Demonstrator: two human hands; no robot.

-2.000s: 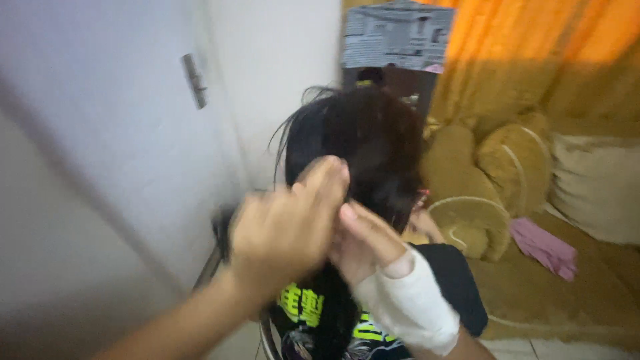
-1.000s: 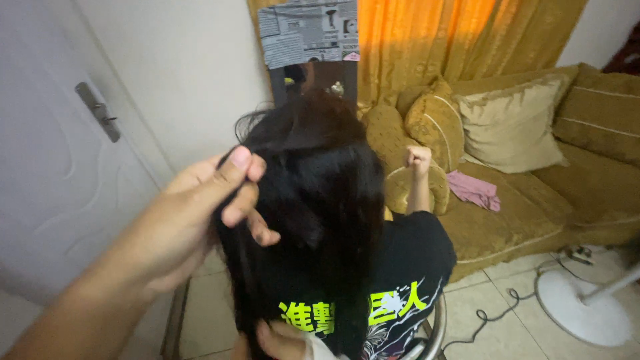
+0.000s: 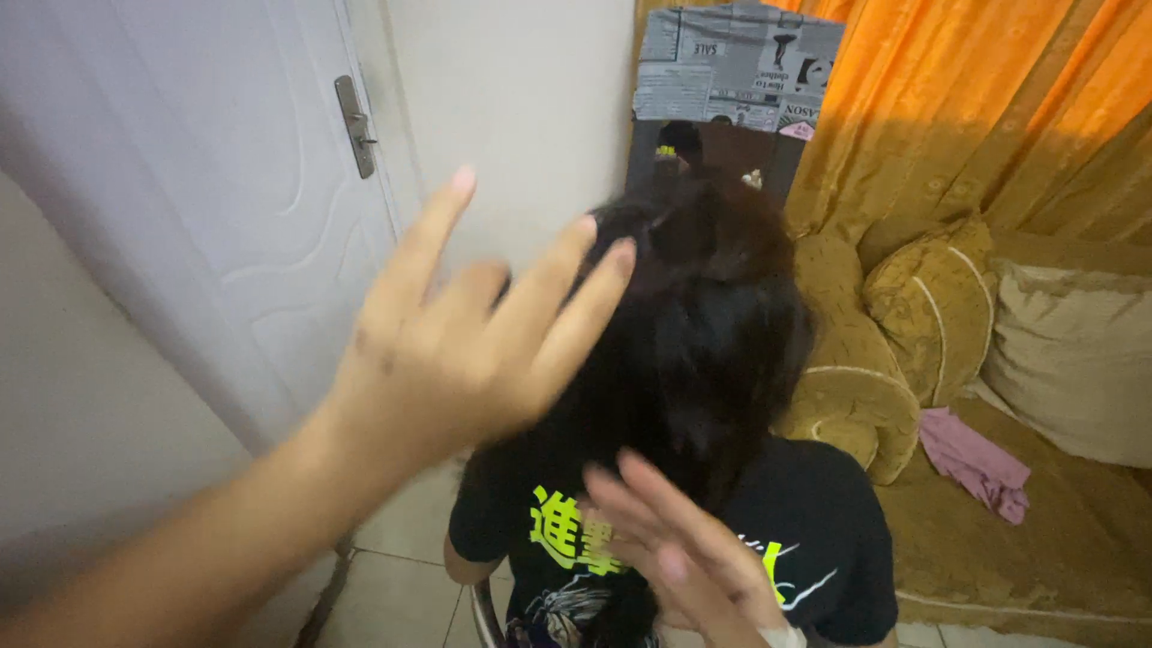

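A person sits with their back to me, with long dark hair (image 3: 711, 333) hanging loose over a black T-shirt (image 3: 828, 531) that bears yellow-green characters. My left hand (image 3: 459, 333), blurred, is raised at the left side of the head, its fingers spread; one or two fingertips overlap the hair in view, and whether they touch it I cannot tell. Lower down, my right hand (image 3: 675, 549) is by the hair ends at the person's back, fingers apart and holding nothing visible. White wrapping (image 3: 783, 637) shows at the right wrist.
A white door with a metal handle (image 3: 355, 126) is on the left. Ahead stands a mirror (image 3: 702, 153) topped with a newspaper-print cover (image 3: 733, 63), beside an orange curtain (image 3: 972, 99). A brown sofa (image 3: 1035, 558) with cushions and a pink cloth (image 3: 976, 463) lies right. A metal chair tube (image 3: 487, 612) shows below.
My left hand's fingers, pinched at the hair one second ago, are now spread. My right hand shows more fully beside the lower hair. The person's raised right fist is out of sight.
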